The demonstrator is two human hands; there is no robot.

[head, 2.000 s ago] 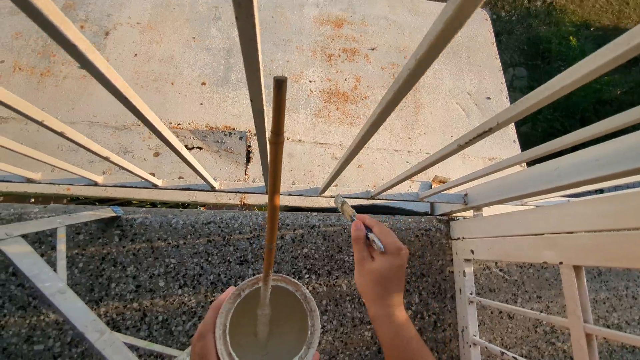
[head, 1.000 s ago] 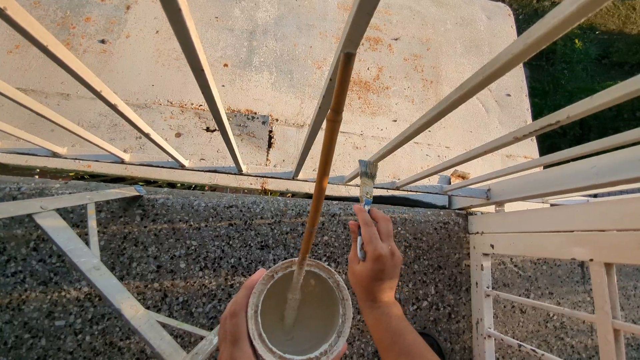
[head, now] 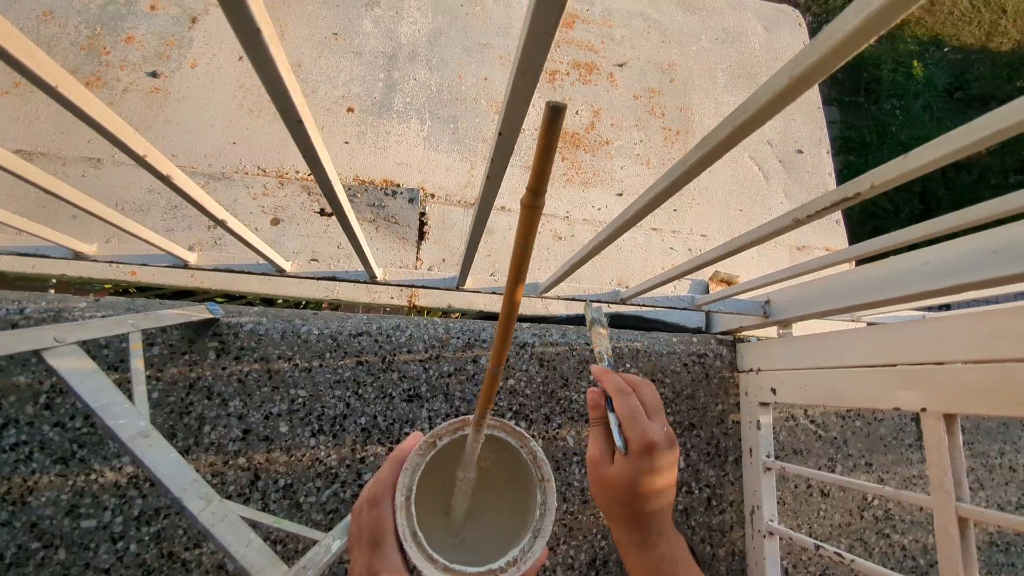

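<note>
My left hand [head: 380, 512] is wrapped around the side of an open paint pot [head: 406, 524], whose rim is crusted with dried paint. Pale liquid paint fills part of it, and a bamboo stick [head: 520, 248] stands tilted in the paint. To the pot's right, my right hand [head: 636, 456] grips a paintbrush [head: 600, 340] by its handle. The paint-coated bristles point up at the bottom rail [head: 432, 294] of a cream metal railing; whether they touch it I cannot tell. Several slanting bars [head: 512, 144] rise from that rail.
Beyond the bars lies a pale ledge [head: 680, 80] with rust-coloured stains. A metal frame [head: 128, 416] stands at the left over the speckled terrazzo floor [head: 320, 384]. At the right is another cream metal frame with crossbars [head: 848, 388]. Dark greenery shows at the upper right.
One second ago the bristles were up against the foot of a bar; now they are lower, by the bottom rail. My left hand has kept hold of the pot.
</note>
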